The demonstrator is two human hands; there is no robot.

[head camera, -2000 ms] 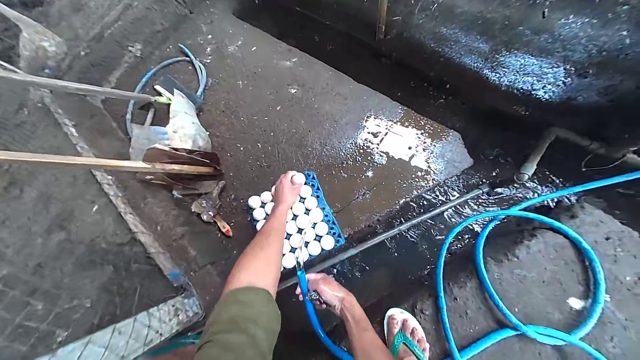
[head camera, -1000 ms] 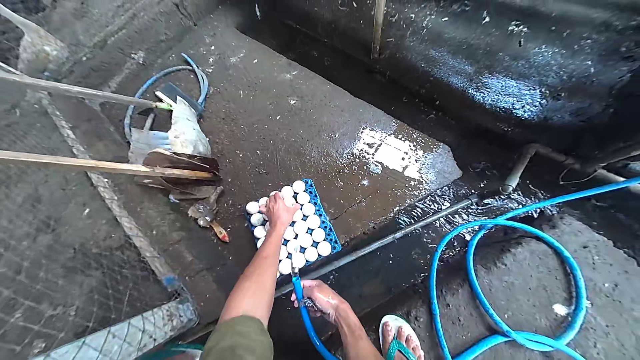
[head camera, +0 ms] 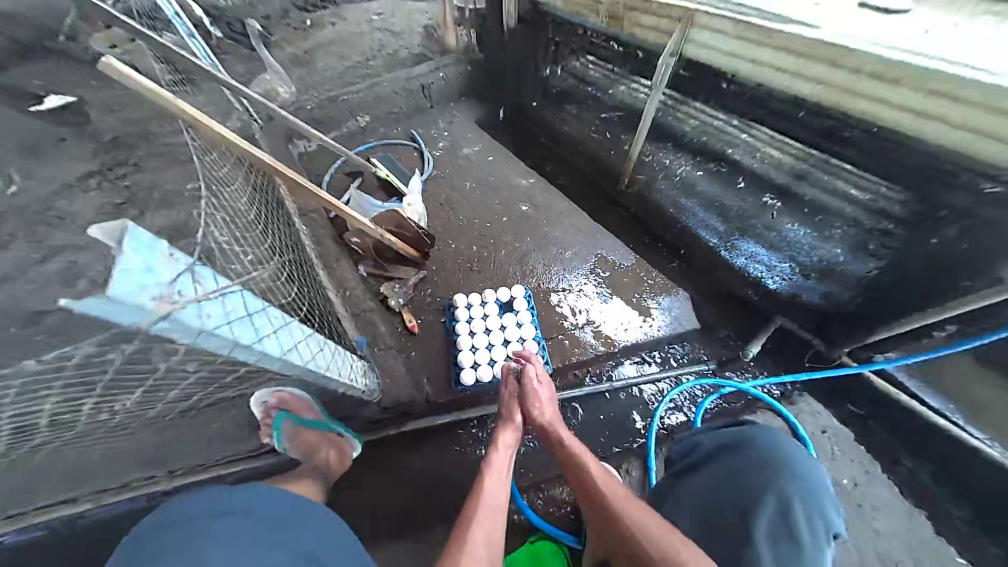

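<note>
A blue plastic egg tray (head camera: pixel 454 335) full of white eggs (head camera: pixel 481 341) lies on the wet concrete slab, with one cell near its upper right bare. My left hand (head camera: pixel 510 398) and my right hand (head camera: pixel 537 390) are together, palms facing, at the tray's near edge. Something small may lie between them, but it is too hidden to tell. The blue hose (head camera: pixel 535 516) runs beneath my forearms, and its end is not visible.
A metal pipe (head camera: pixel 630 383) crosses just in front of the tray. Netting (head camera: pixel 260 228) and a wooden pole (head camera: pixel 260 161) stand left, near a brush (head camera: pixel 408 316). Hose loops (head camera: pixel 736 383) lie right. A bird (head camera: pixel 272 75) stands at the upper left.
My left hand has left the eggs and my right hand no longer visibly holds the hose; both have come together. The view has shifted, showing my knees and more of the surroundings.
</note>
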